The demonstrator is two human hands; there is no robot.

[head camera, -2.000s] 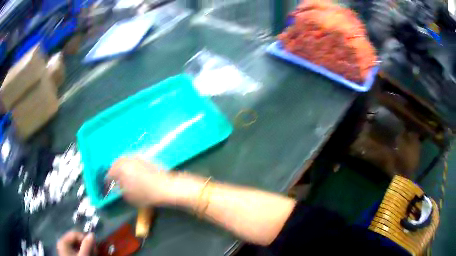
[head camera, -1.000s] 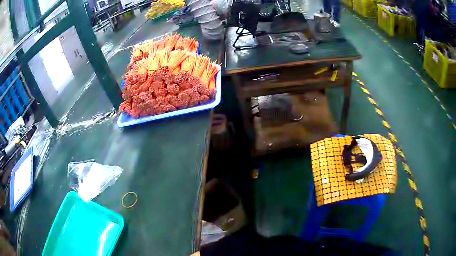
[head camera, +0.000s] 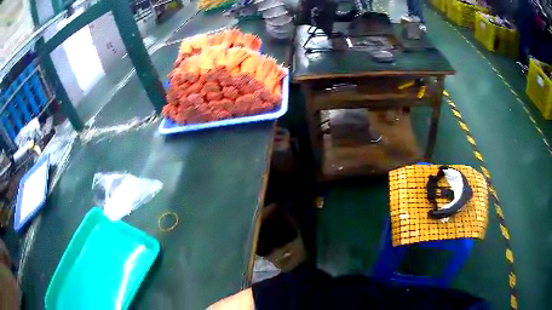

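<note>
The turquoise tray [head camera: 100, 266] lies on the dark-green bench at the lower left, cut off by the bottom edge. The part of it in view holds nothing that I can make out. A crumpled clear plastic bag [head camera: 124, 192] lies just beyond it, and a thin yellow ring [head camera: 168, 221] lies to its right. A piece of my right forearm and dark sleeve show at the bottom edge, but my right hand is out of the picture. My left hand is not in view.
A white-blue tray [head camera: 227, 124] heaped with orange-red bundles [head camera: 224, 85] stands farther along the bench. A blue stool [head camera: 417, 257] with a yellow beaded pad [head camera: 405, 209] and a black-white band [head camera: 451, 192] stands right. A wooden table [head camera: 375, 66] is behind. A person's legs show far back.
The view has swung right and up from the work spot, so both hands have left the picture. Since one second ago, the bench things have shifted slightly right and up in view.
</note>
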